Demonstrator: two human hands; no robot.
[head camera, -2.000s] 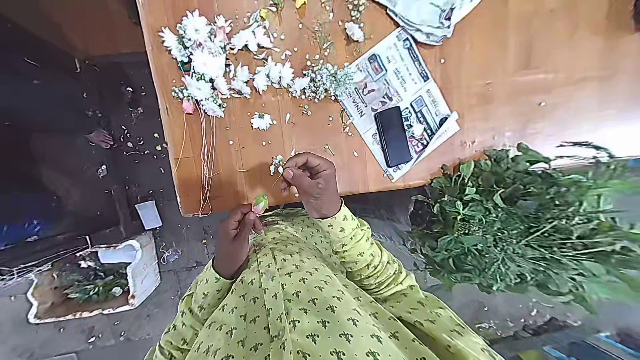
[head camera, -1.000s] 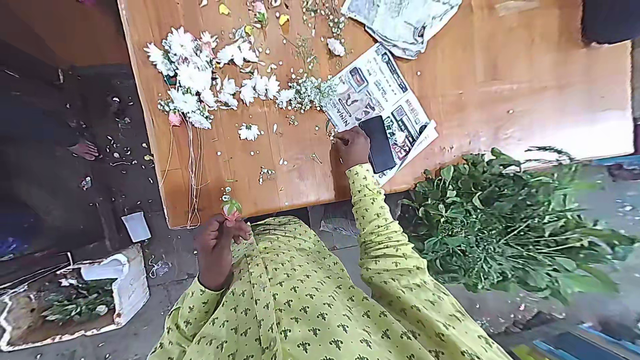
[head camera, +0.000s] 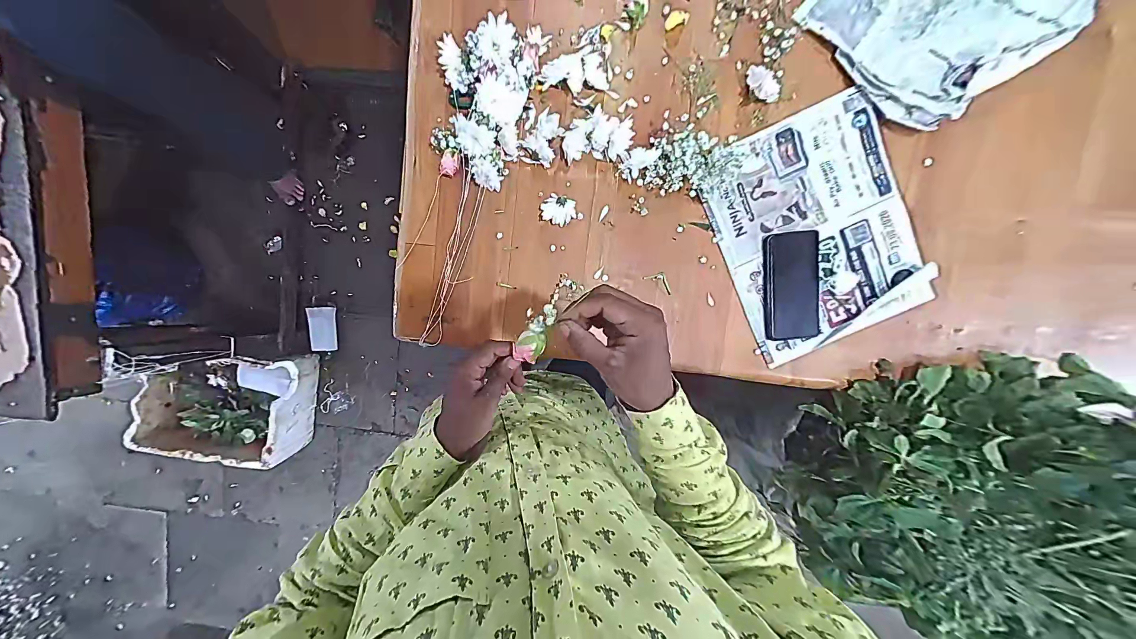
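Just in front of the table edge, my left hand (head camera: 479, 390) grips a pink rosebud (head camera: 529, 345) with green outer petals or sepals. My right hand (head camera: 621, 342) is beside it, thumb and forefinger pinched on a sprig of small white filler flowers (head camera: 561, 297) that touches the bud. Beyond lie a bunch of white chrysanthemums (head camera: 500, 98) with loose threads (head camera: 457, 257) trailing toward the table edge, a single white bloom (head camera: 558, 209), and more small white filler flowers (head camera: 679, 160).
A black phone (head camera: 791, 286) rests on a newspaper (head camera: 852, 209) on the wooden table (head camera: 1003, 204). Crumpled paper (head camera: 941, 53) lies behind. A heap of leafy greenery (head camera: 967, 488) is at lower right. A broken white foam box (head camera: 293, 417) stands on the floor at left, below a person's foot (head camera: 287, 188).
My right hand reached to the table beside the phone one second ago and is now back at the rosebud with a sprig. My left hand has kept hold of the bud.
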